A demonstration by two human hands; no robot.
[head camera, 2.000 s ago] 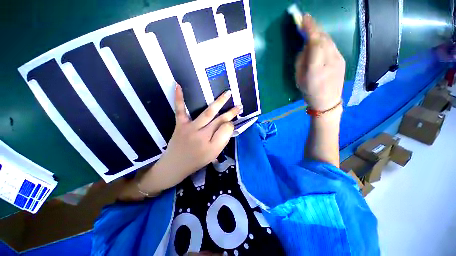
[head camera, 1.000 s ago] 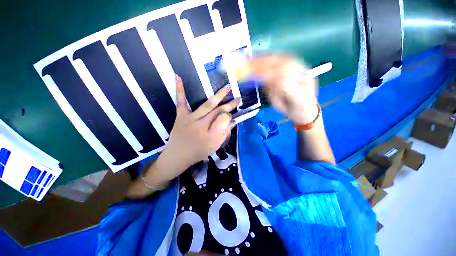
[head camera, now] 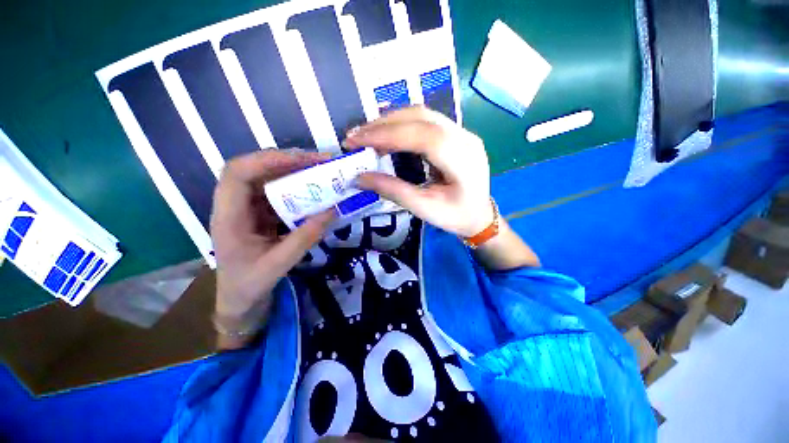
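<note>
My left hand [head camera: 259,229] holds a small white label sheet [head camera: 320,190] with line drawings and blue blocks, in front of my chest. My right hand [head camera: 432,169] has its fingers on the right end of the same sheet. Behind my hands the die-cut sheet [head camera: 156,72] lies on the green bench with long black strips [head camera: 173,130]. Two labels with blue bands [head camera: 437,80] lie across the two rightmost strips. The lower part of the die-cut sheet is hidden by my hands. A white pad [head camera: 512,69] lies right of the sheet.
A white rounded stick [head camera: 560,126] lies below the pad. A black moulded panel [head camera: 681,78] rests on bubble wrap at the right. A label sheet stack [head camera: 65,251] lies at the left, above an open cardboard box [head camera: 78,342]. Brown cartons [head camera: 761,251] stand at the lower right.
My right hand has put down the pad, now right of the sheet. My left hand has lifted off the die-cut sheet. Both hands now hold the label sheet at my chest.
</note>
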